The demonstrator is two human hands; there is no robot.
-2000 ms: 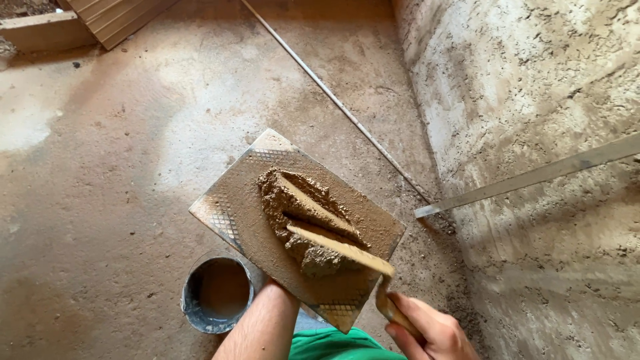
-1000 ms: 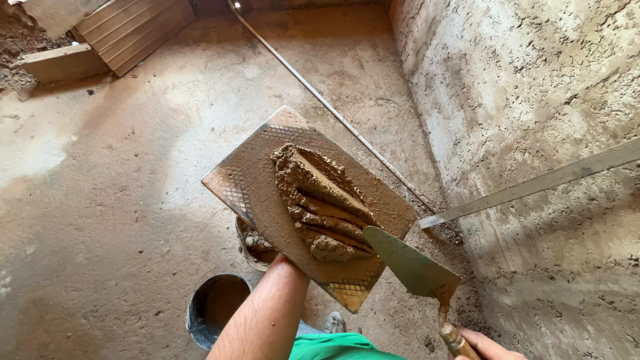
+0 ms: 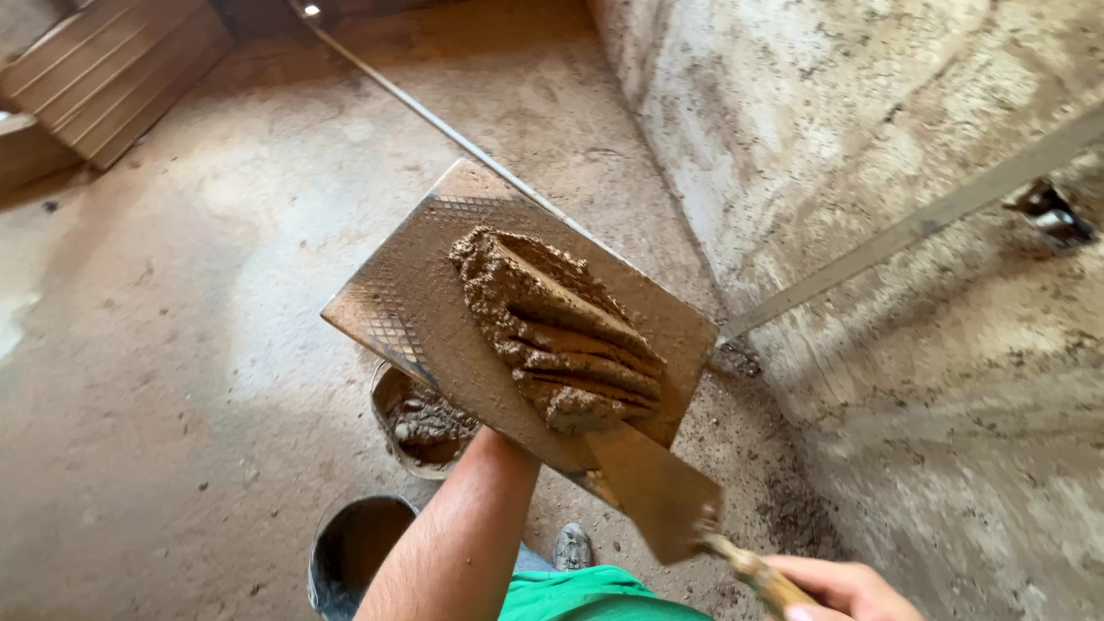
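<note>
A rectangular plasterer's hawk (image 3: pixel 414 267) is tilted at the middle, carried on my left hand, which is hidden beneath it; only my left wrist and forearm (image 3: pixel 487 492) show. A ridged heap of wet brown mortar (image 3: pixel 569 336) lies on the hawk. My right hand (image 3: pixel 841 586), at the bottom right, is closed around the wooden handle of a pointed trowel (image 3: pixel 660 492). The smeared blade overlaps the hawk's lower edge, its tip at the lower end of the heap.
A mortar-filled bucket (image 3: pixel 379 431) and a dark bucket (image 3: pixel 323 552) stand below left. A long straight bar (image 3: pixel 914 228) leans on the rough wall (image 3: pixel 828 112), near a wall box (image 3: pixel 1056 222). A thin rod (image 3: pixel 431 116) crosses the floor. Grooved boards (image 3: pixel 121 73) are at upper left.
The trowel blade was in the mortar heap, then right of it, and is now at the heap's lower end. More grooves show in the mortar than in the first frame.
</note>
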